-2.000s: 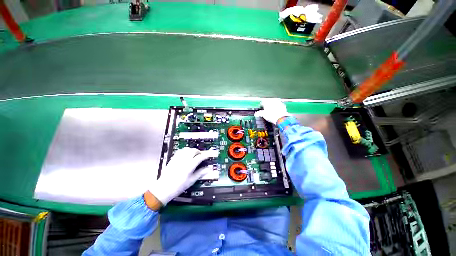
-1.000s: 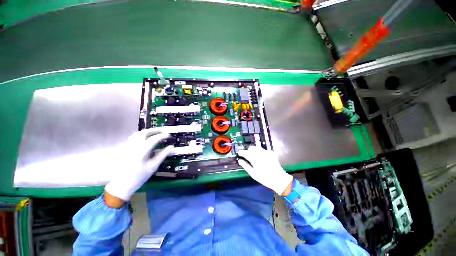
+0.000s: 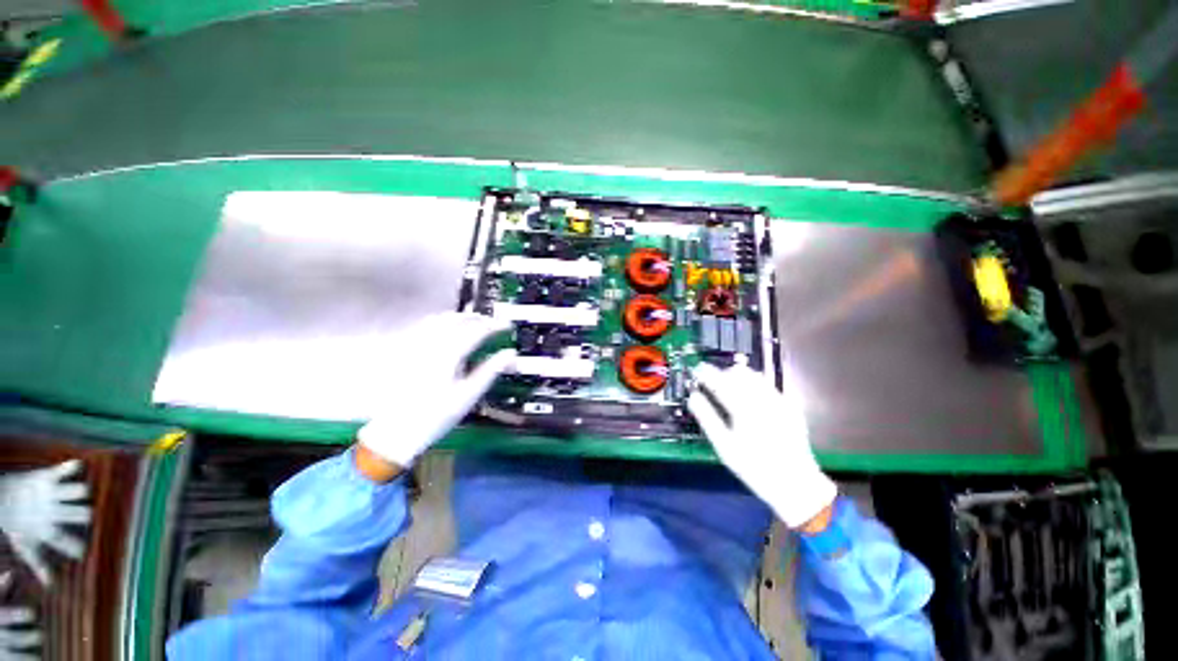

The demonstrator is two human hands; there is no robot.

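A green circuit board (image 3: 614,349) with three red-orange toroidal inductors (image 3: 645,316) and white strips (image 3: 545,315) sits in a black pallet (image 3: 767,291) on the metal bench plate (image 3: 310,304). My left hand (image 3: 433,381), white-gloved, is at the pallet's left side, with fingertips at the ends of the lower white strips. My right hand (image 3: 760,433), white-gloved with a blue band at the wrist, has its fingertips at the board's lower right corner. Fingers of both hands are apart. Whether they grip the board or pallet cannot be told.
A dark green conveyor belt (image 3: 543,97) runs behind the plate. A small black tray (image 3: 969,304) with a yellow item is at the right end. A black tote (image 3: 924,542) with pallets is low right. A brown slotted rack (image 3: 103,478) and a white-gloved hand are low left.
My right hand has moved from the pallet's upper right corner to the board's lower right. My left hand has shifted slightly outward to the left side. The view has shifted.
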